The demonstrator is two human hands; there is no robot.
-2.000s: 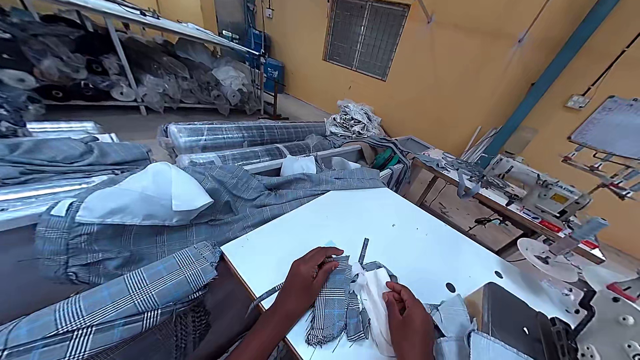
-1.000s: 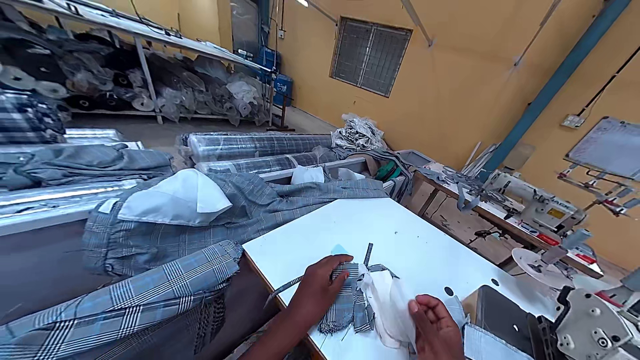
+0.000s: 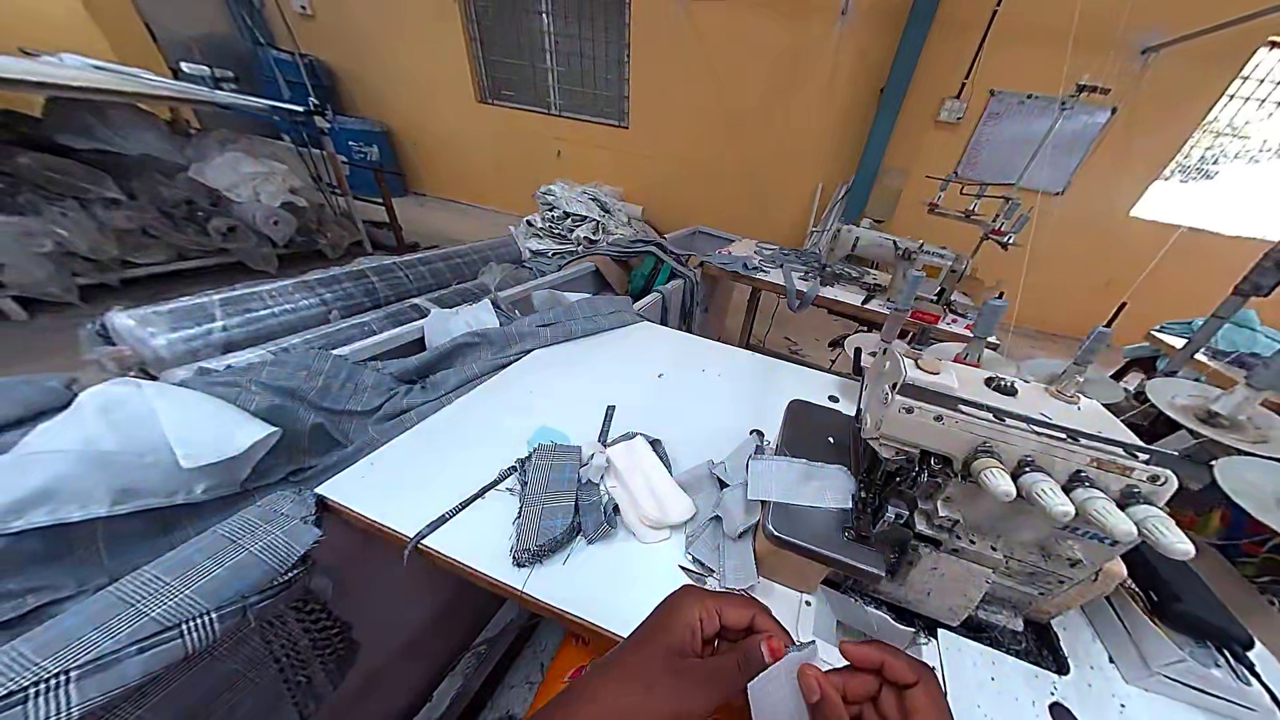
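Note:
A small light grey fabric piece point(image 3: 778, 690) is pinched between the fingertips of my left hand point(image 3: 690, 655) and my right hand point(image 3: 875, 685), at the table's front edge. Above them on the white table point(image 3: 600, 375) lie a dark plaid fabric bundle point(image 3: 547, 500), a folded white cloth piece point(image 3: 645, 485) and a strip of grey fabric pieces point(image 3: 730, 510). One light grey piece point(image 3: 800, 482) rests on the plate of an overlock sewing machine point(image 3: 1000, 440), close to its needle area.
Plaid garment cloth point(image 3: 330, 400) lies along the table's left edge, with plastic-wrapped fabric rolls point(image 3: 300, 300) behind. Another sewing machine point(image 3: 890, 250) stands at the back. Thread cones point(image 3: 985, 325) rise behind the overlock machine. A whiteboard point(image 3: 1035, 140) hangs on the wall.
The view has swung right. My hands have left the plaid bundle and white cloth, which now lie on the table, and hold a small light grey piece nearer the front edge.

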